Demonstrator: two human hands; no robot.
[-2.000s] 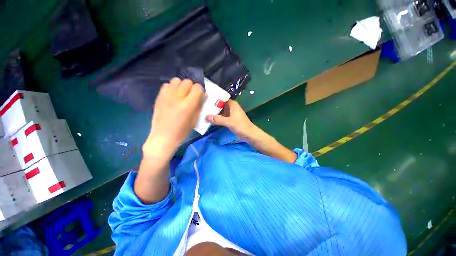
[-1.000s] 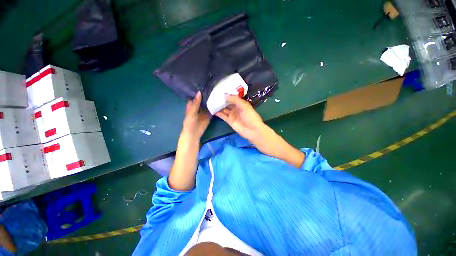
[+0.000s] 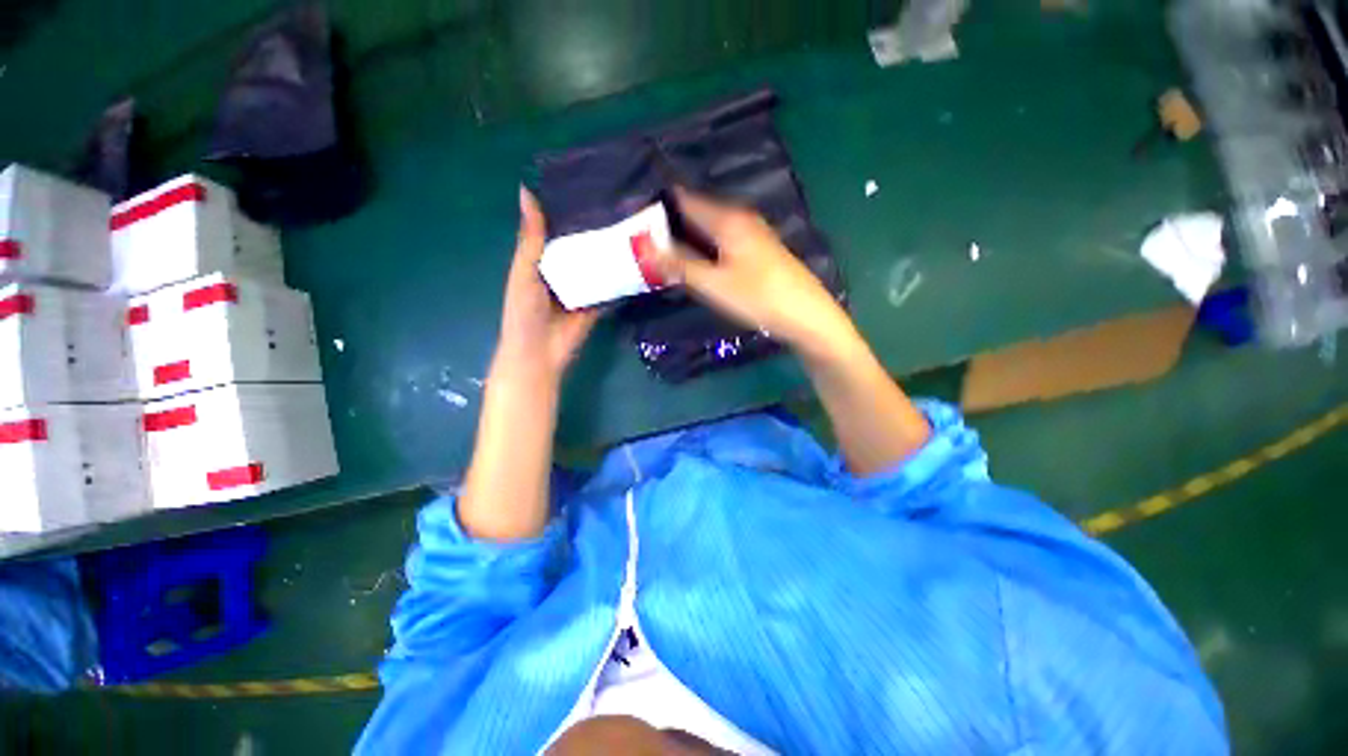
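A white product box [image 3: 603, 263] with a red patch at its right end is held above a dark plastic mailer [image 3: 739, 155] on the bench. My left hand [image 3: 535, 296] grips the box's left end. My right hand [image 3: 754, 278] is blurred; its thumb is at the red end and its fingers are over the mailer. Whether it grips box or mailer cannot be told. The mailer's shiny, white-specked edge [image 3: 702, 352] lies nearest my body. The hands and box hide part of the mailer.
White boxes with red marks [image 3: 237, 332] are stacked at the bench's left. Dark bundles [image 3: 281, 111] stand behind them. White scrap [image 3: 1187, 254], clear trays [image 3: 1279, 177] and a cardboard piece [image 3: 1087, 358] are at the right. A blue stool [image 3: 181, 603] is below left.
The box has turned more level and shifted left, its red end now at the right. My left hand has moved up along its left end. The mailer's folded-over left part now lies behind the box.
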